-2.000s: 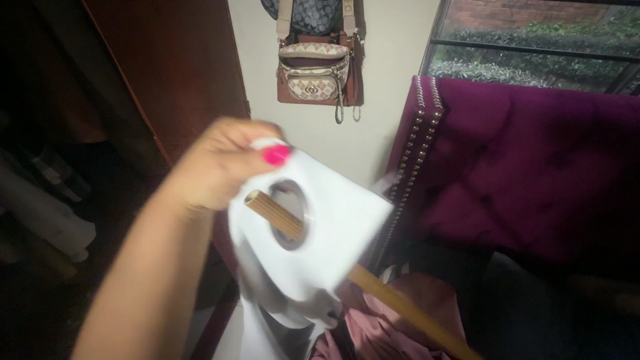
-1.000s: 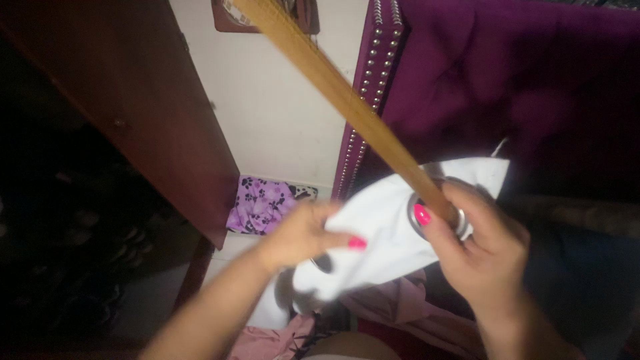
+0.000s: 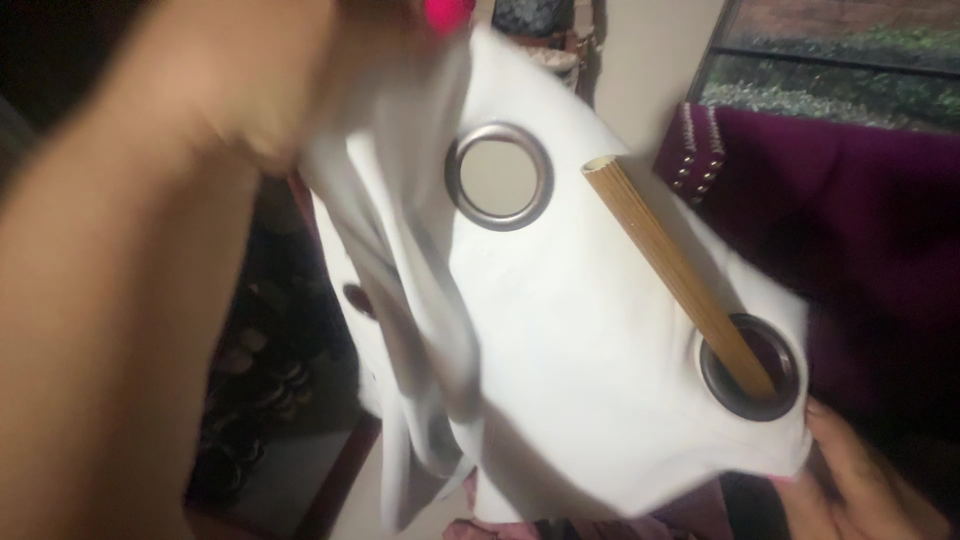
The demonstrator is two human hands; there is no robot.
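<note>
A white grommet curtain panel (image 3: 585, 300) spreads between my hands. My left hand (image 3: 247, 82), large and blurred at the upper left, grips its gathered top edge. My right hand (image 3: 855, 472) pinches the lower right corner. A brown ribbed wooden curtain rod (image 3: 675, 270) passes through the metal grommet (image 3: 784, 367) near that corner, its hollow end lying in front of the fabric. Another metal grommet (image 3: 500, 175) nearer my left hand has no rod in it. Whether my right hand also holds the rod behind the fabric is hidden.
A purple upholstered headboard (image 3: 825, 225) with metal studs stands at right, below a window (image 3: 825, 67). A bag (image 3: 559, 52) hangs on the wall at the top. Shoes (image 3: 262, 382) lie in the dark area at lower left. Pink fabric (image 3: 495, 529) is at the bottom.
My left hand has risen toward the upper left, and the fabric is now spread out between the hands. The rod's end, out of frame a second ago, now shows in front of the fabric.
</note>
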